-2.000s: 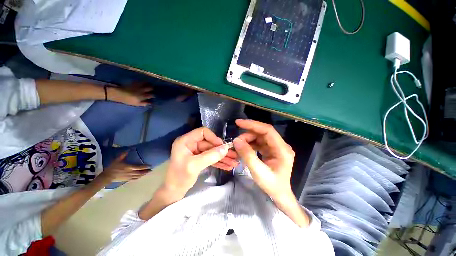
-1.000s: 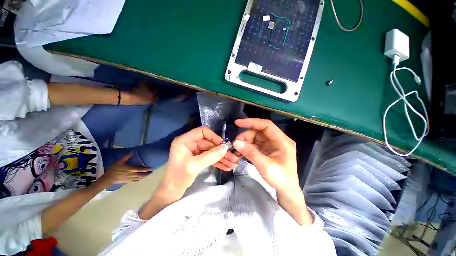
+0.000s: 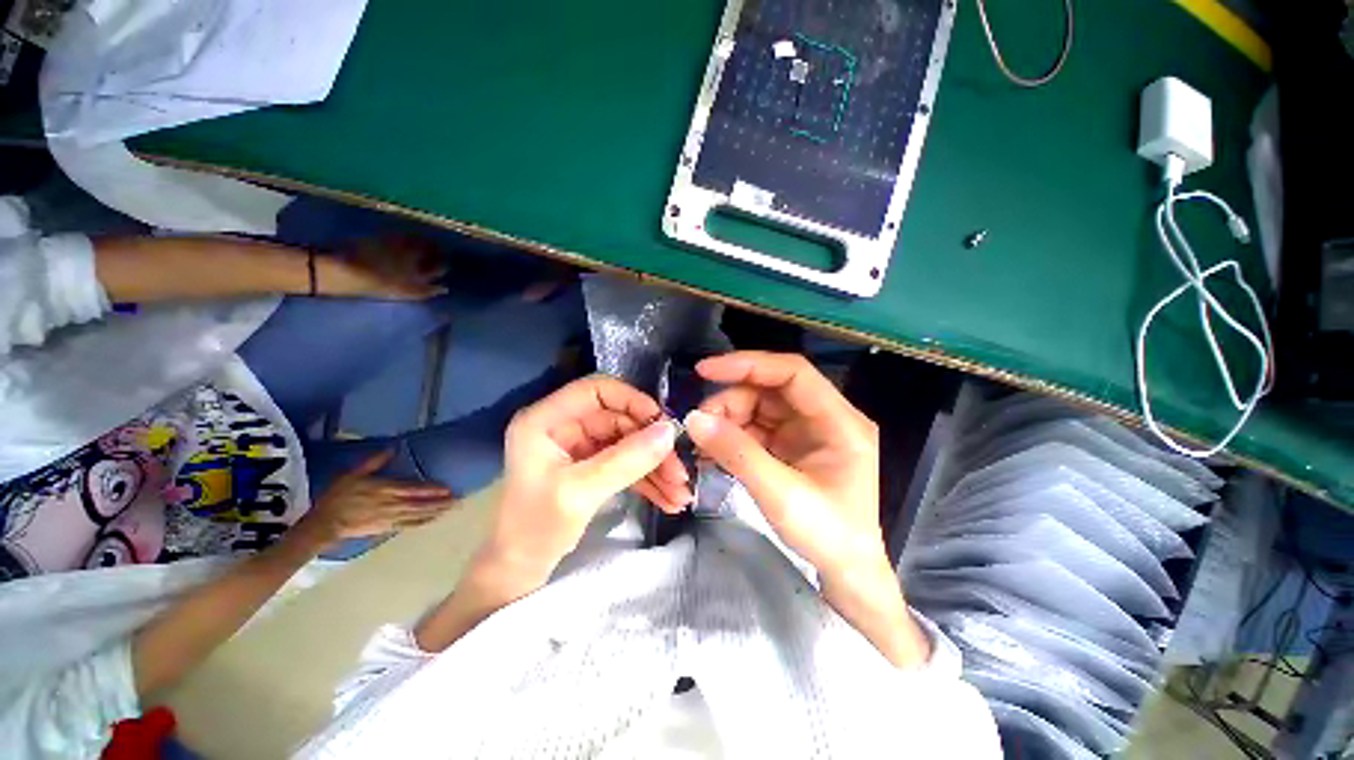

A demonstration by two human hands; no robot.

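My left hand [image 3: 572,468] and my right hand [image 3: 795,460] meet over my lap, fingertips nearly touching. They pinch a tiny part [image 3: 680,425] between thumbs and fingers; it is mostly hidden and too small to make out. A silvery-grey bubble bag [image 3: 631,324] lies on the lap just beyond the hands, under the bench edge. Something dark shows behind the fingers.
On the green bench [image 3: 490,112] are a dark gridded plate with slotted handle [image 3: 713,223], a small metallic speck [image 3: 974,238], a white charger [image 3: 1175,122] with coiled cable, a thin brownish cable [image 3: 1063,60] and papers [image 3: 223,52]. Whitish sleeves [image 3: 1039,564] stand right. A seated person [image 3: 149,490] is left.
My hands stay together with small finger movements around the tiny part. The bench items appear shifted slightly left and up. The neighbouring person's far arm has moved slightly.
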